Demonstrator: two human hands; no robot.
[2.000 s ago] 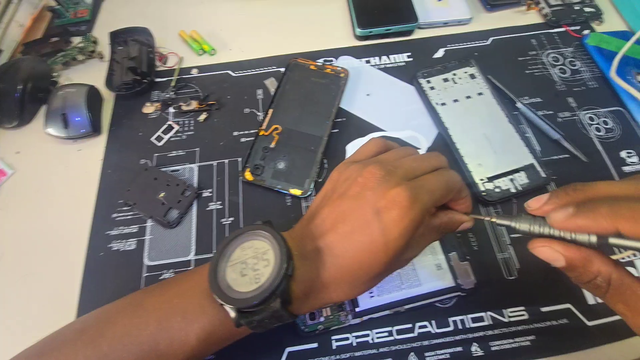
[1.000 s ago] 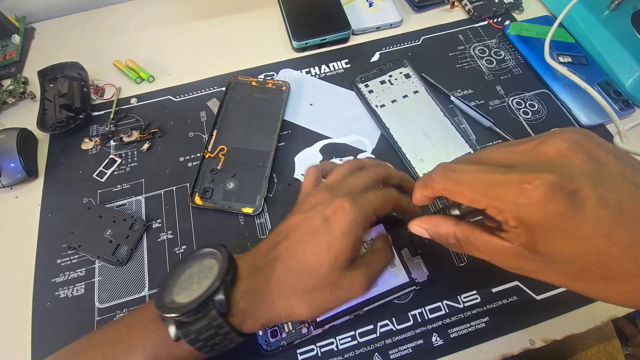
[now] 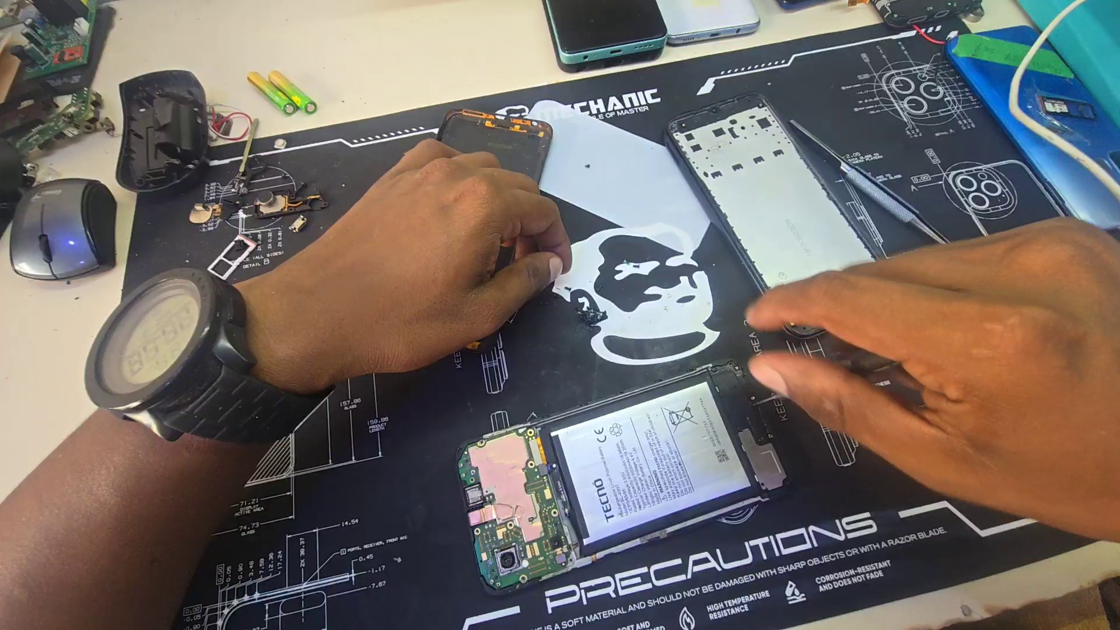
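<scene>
My left hand, with a black digital watch on its wrist, is curled over the lower part of a phone back cover; its thumb and forefinger nearly meet, and whether they pinch anything is hidden. My right hand hovers at the right with thumb and forefinger apart, near the lower end of a phone frame. No tool shows in its visible fingers; the palm is hidden. Below and between the hands lies an opened phone with its green circuit board and white Tecno battery exposed.
A thin metal hand tool lies beside the frame. Small parts and a card tray lie at left, near a computer mouse, a dark mouse shell and two batteries. A blue phone and cable are at right.
My left hand has moved from the opened phone up over the back cover. My right hand has drawn away from it to the right, and the screwdriver it held two seconds ago no longer shows.
</scene>
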